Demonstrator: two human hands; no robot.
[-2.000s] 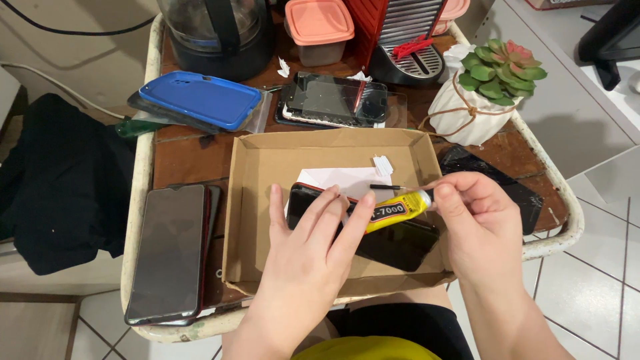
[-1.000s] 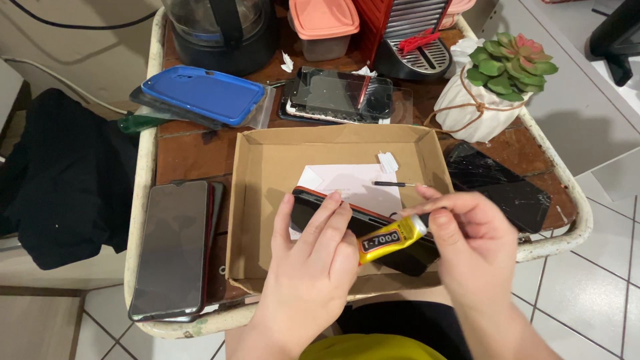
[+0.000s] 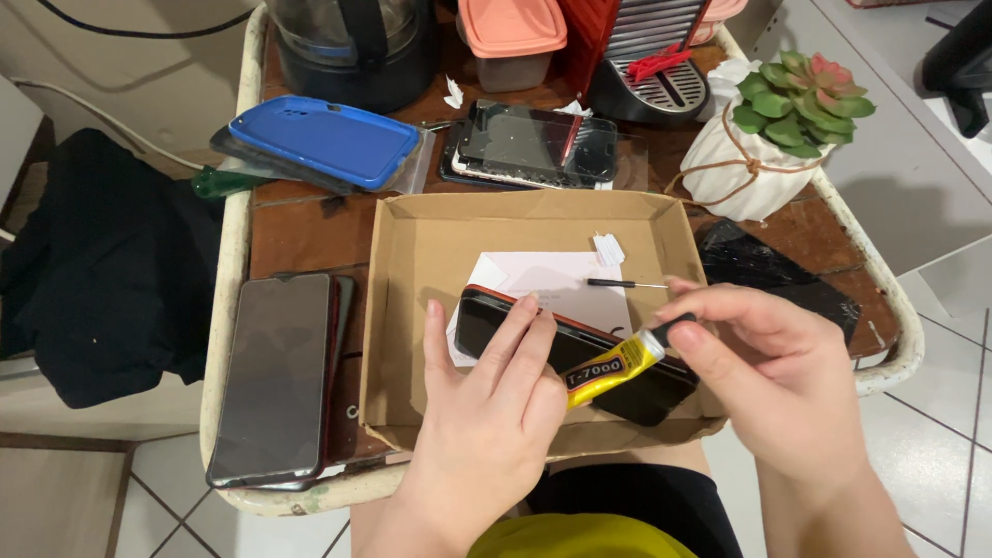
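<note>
A yellow T-7000 glue tube [image 3: 606, 372] lies tilted over a black smartphone [image 3: 647, 387] in a shallow cardboard box [image 3: 387, 310]. My left hand [image 3: 496, 395] grips the tube's lower end, its index and middle fingertips over the phone's upper edge. At the tube's other end, my right hand [image 3: 752, 364] pinches the black cap between thumb and forefinger. Beneath the phone is a pale printed paper [image 3: 558, 271]. Beside my right fingertips rests a small screwdriver [image 3: 612, 283], with a folded white paper piece [image 3: 609, 249] above it.
Stacked phones [image 3: 271, 380] lie left of the box, and cracked phones [image 3: 527, 143] behind it. Around them are a blue phone case [image 3: 325, 139], a potted succulent [image 3: 752, 170], a coffee machine [image 3: 651, 77], a glass carafe [image 3: 349, 39] and a lidded container [image 3: 511, 46]. A dark cracked panel [image 3: 775, 271] sits right.
The tube has tilted, its cap end now higher than a second ago. Two seconds ago my right hand was at its white end; now the black cap shows between my fingers there.
</note>
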